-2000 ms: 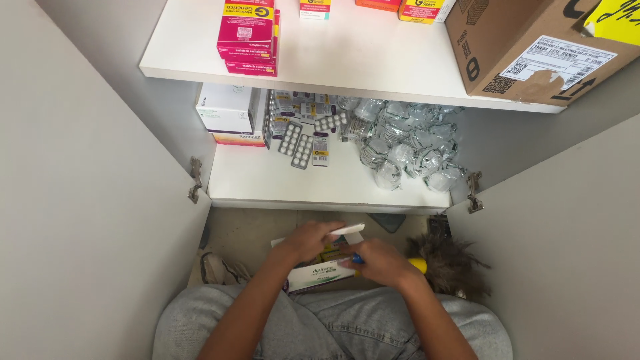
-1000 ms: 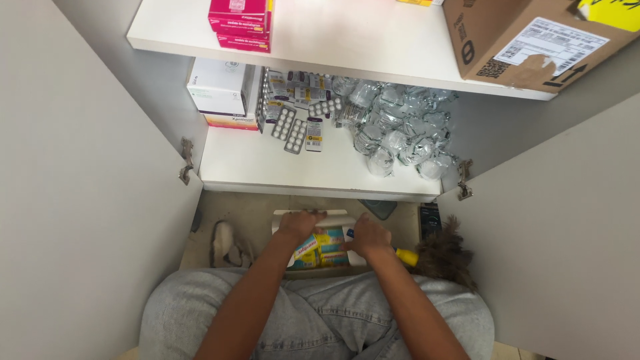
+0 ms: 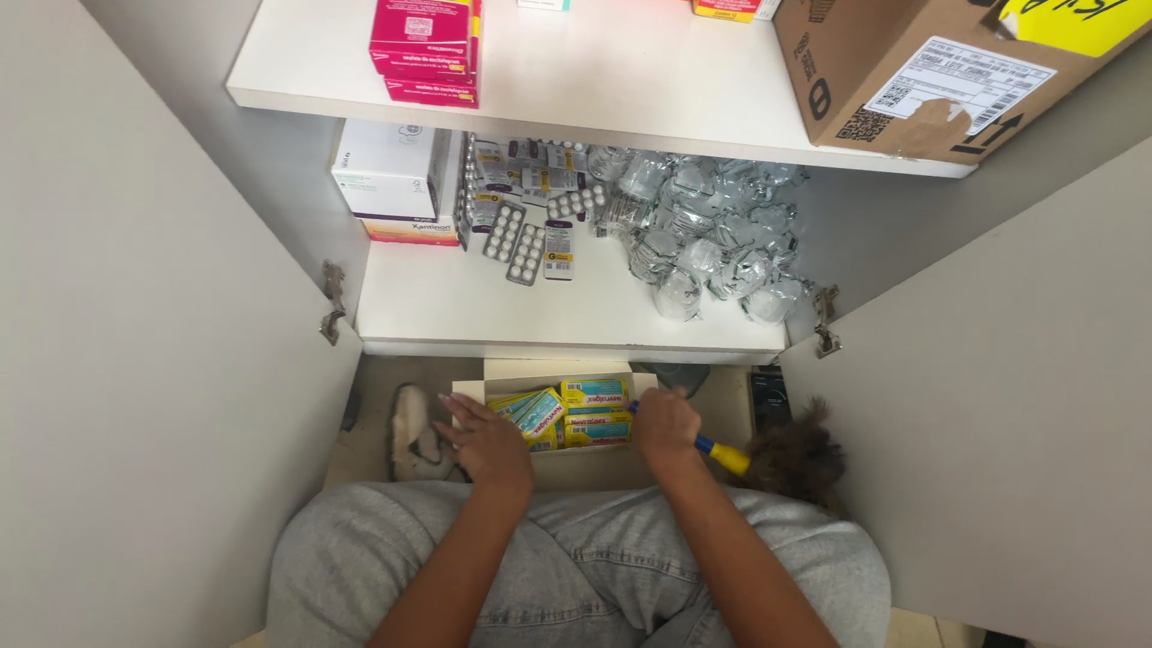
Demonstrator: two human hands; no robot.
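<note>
An opened white carton (image 3: 558,373) lies on the floor below the cabinet's shelf, with several yellow and blue Nevralgex packets (image 3: 598,432) inside. At the carton's left side is my left hand (image 3: 490,441), its fingers spread, with nothing seen in its grasp. My right hand (image 3: 666,423) is closed around the blue handle of a feather duster beside the carton's right end. The duster's yellow collar (image 3: 729,457) and its brown feathers (image 3: 801,454) stick out to the right. Whether my right hand also touches the carton is hidden.
Blister packs of tablets (image 3: 515,243), plastic-wrapped clear items (image 3: 702,234) and stacked medicine boxes (image 3: 391,175) are on the lower shelf (image 3: 576,319). The upper shelf (image 3: 621,85) holds pink boxes (image 3: 427,54) and a cardboard box (image 3: 900,81). Cabinet doors (image 3: 135,342) stand open on both sides.
The carton was partly closed two seconds ago; its lid is now opened up and the packets show. My left hand has moved from the lid down to the carton's left side.
</note>
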